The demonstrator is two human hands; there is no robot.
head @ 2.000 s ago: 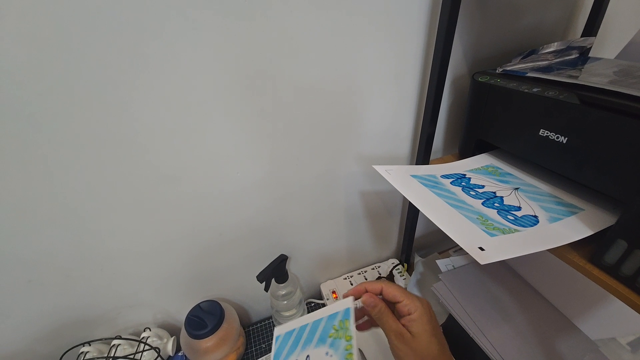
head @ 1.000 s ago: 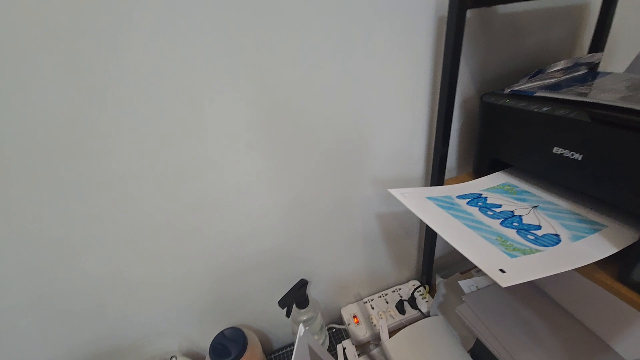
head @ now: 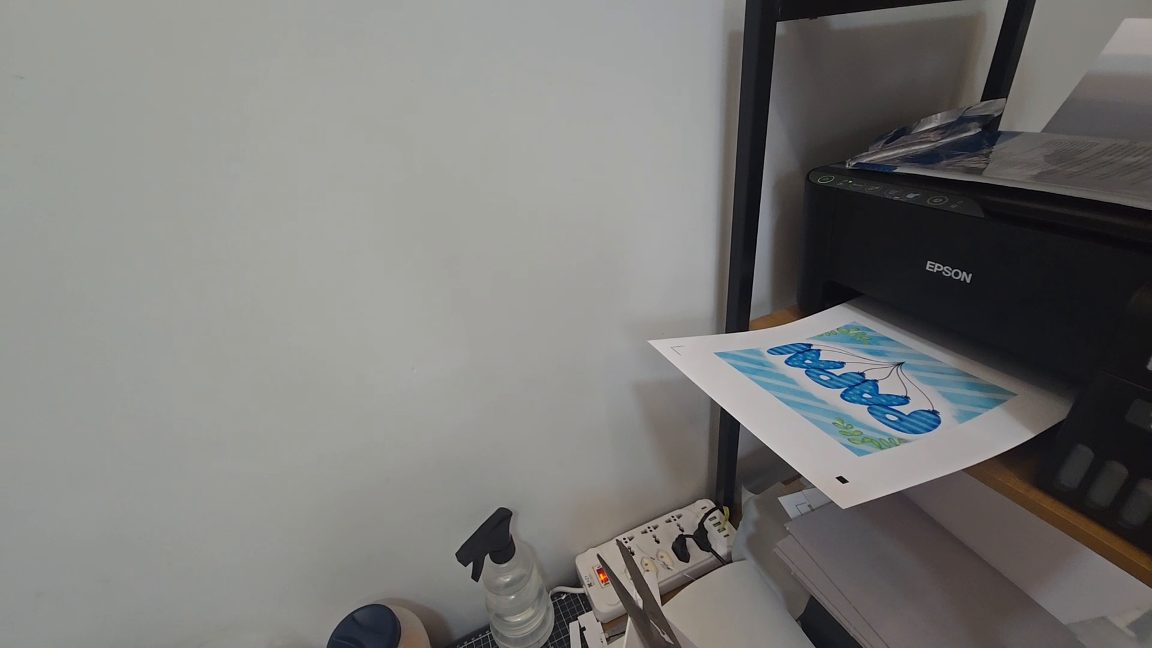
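Neither of my hands shows in the frame now. A pair of scissors (head: 641, 601) rises from the bottom edge with its blades apart; its handles are cut off by the frame. Behind the blades is a white power strip (head: 670, 549) with a lit switch and black plugs. A clear spray bottle (head: 517, 598) with a black trigger head stands left of the strip. Out of the black Epson printer (head: 945, 261) at the right juts a printed sheet (head: 765, 423) with blue balloon-like lettering, blue stripes and green leaves.
The printer rests on a wooden shelf (head: 1062, 502) with a black metal frame (head: 750, 225). Stacked paper (head: 936, 576) lies below it. A dark-lidded container (head: 364, 627) is at the bottom left. A cutting mat (head: 569, 612) lies under the bottle. Plastic packaging (head: 936, 135) lies on the printer.
Two seconds ago a hand held a printed piece at the bottom; both are now out of view. The scissors blades now show at the bottom edge.
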